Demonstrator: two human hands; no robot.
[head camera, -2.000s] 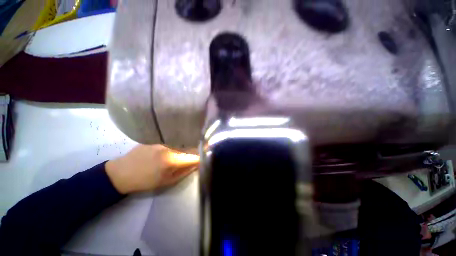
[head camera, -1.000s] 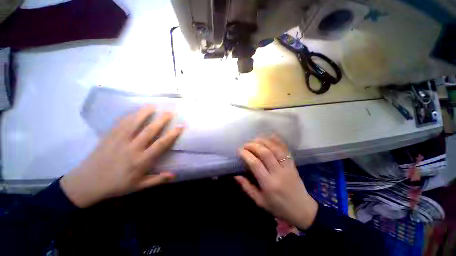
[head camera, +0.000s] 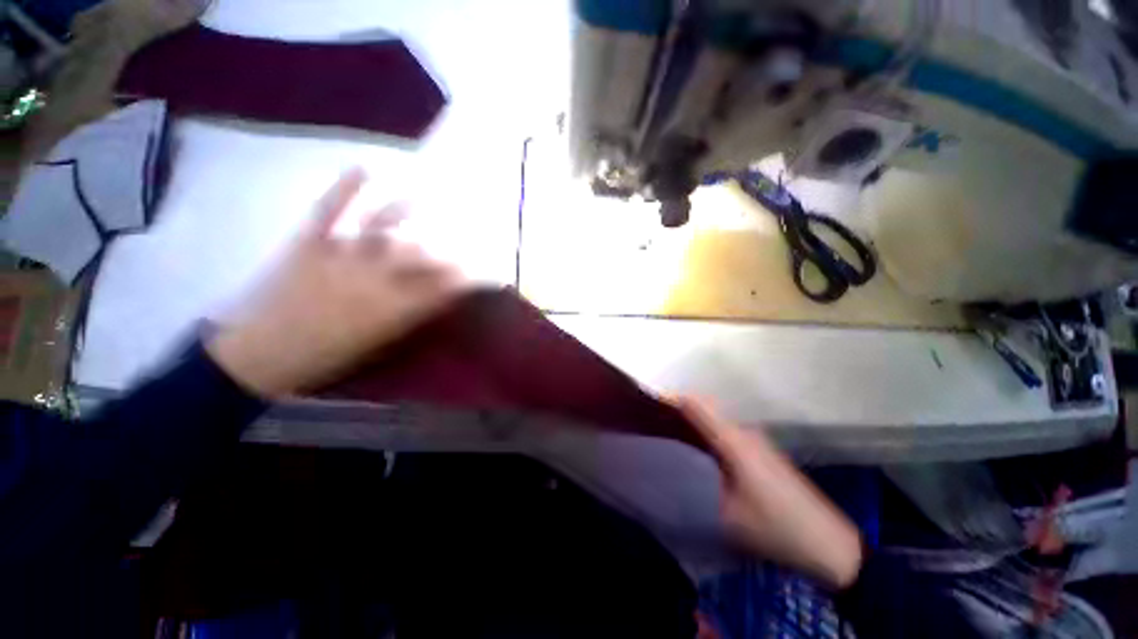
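Note:
A dark red fabric panel (head camera: 499, 362) lies over the table's front edge in front of the sewing machine. A pale piece or backing (head camera: 649, 481) hangs below it, over the edge. My left hand (head camera: 337, 306) is blurred over the panel's left end, fingers spread, and it is unclear whether it grips. My right hand (head camera: 768, 493) holds the panel's right end at the table edge. The presser foot area (head camera: 618, 181) of the machine is behind the panel and not touching it.
Another dark red panel (head camera: 293, 81) lies at the back left. Folded whitish pieces (head camera: 106, 187) with dark edges sit at the left. Black scissors (head camera: 817, 250) lie on the machine bed right of the needle. A parts tray (head camera: 1076, 356) is at the right end. A blue basket (head camera: 780, 605) is below the edge.
The view has shifted. The fabric at the front showed its pale face flat on the table; now dark red shows. My right hand has moved down and outward over the edge; my left hand has lifted.

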